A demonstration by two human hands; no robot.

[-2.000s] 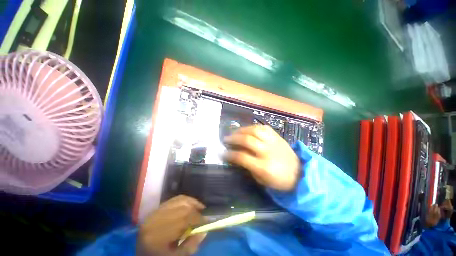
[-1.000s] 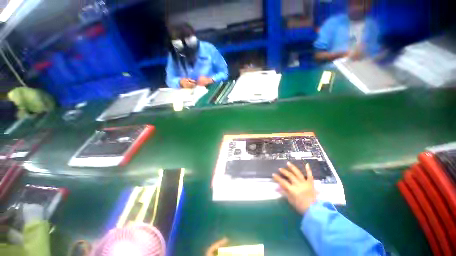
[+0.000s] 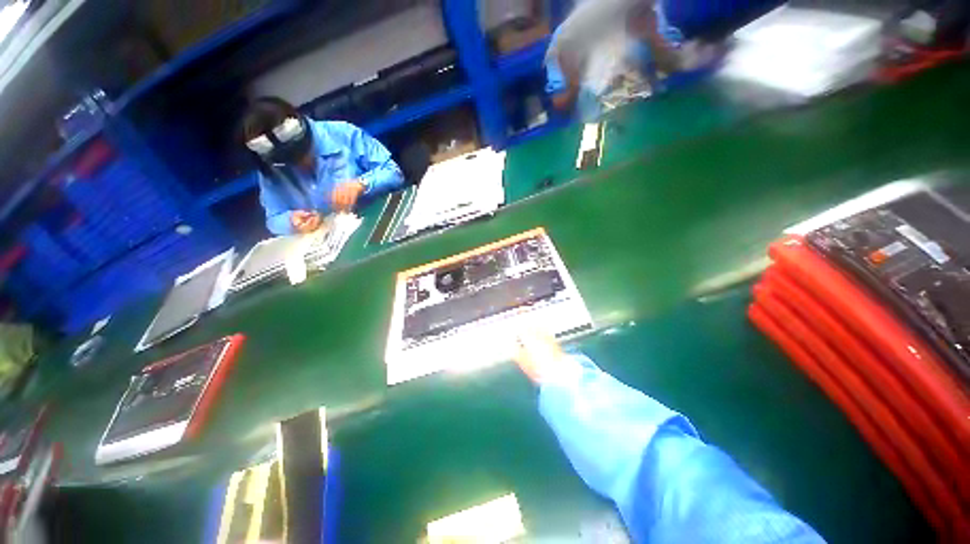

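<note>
The laptop base assembly (image 3: pixel 484 303) lies on the green bench ahead of me, internals up, with a pale front border and an orange-red edge at the back. My right hand (image 3: pixel 540 358) is at its near edge, fingertips on or against the pale border; glare blurs the fingers, so I cannot tell if it grips. The yellow backing sheet (image 3: pixel 475 523) shows at the bottom of the picture, whitened by glare. My left hand is not in view.
A stack of red carrier trays (image 3: pixel 851 361) with an open laptop on top stands at right. Another laptop base (image 3: pixel 170 398) lies at left. The blue parts bin (image 3: pixel 333 499) is at lower left. People sit opposite behind white panels (image 3: pixel 452 193).
The laptop base is farther up and left in the picture, and my right hand has moved from its black lower part to its near edge. The view has turned; the pink fan is gone.
</note>
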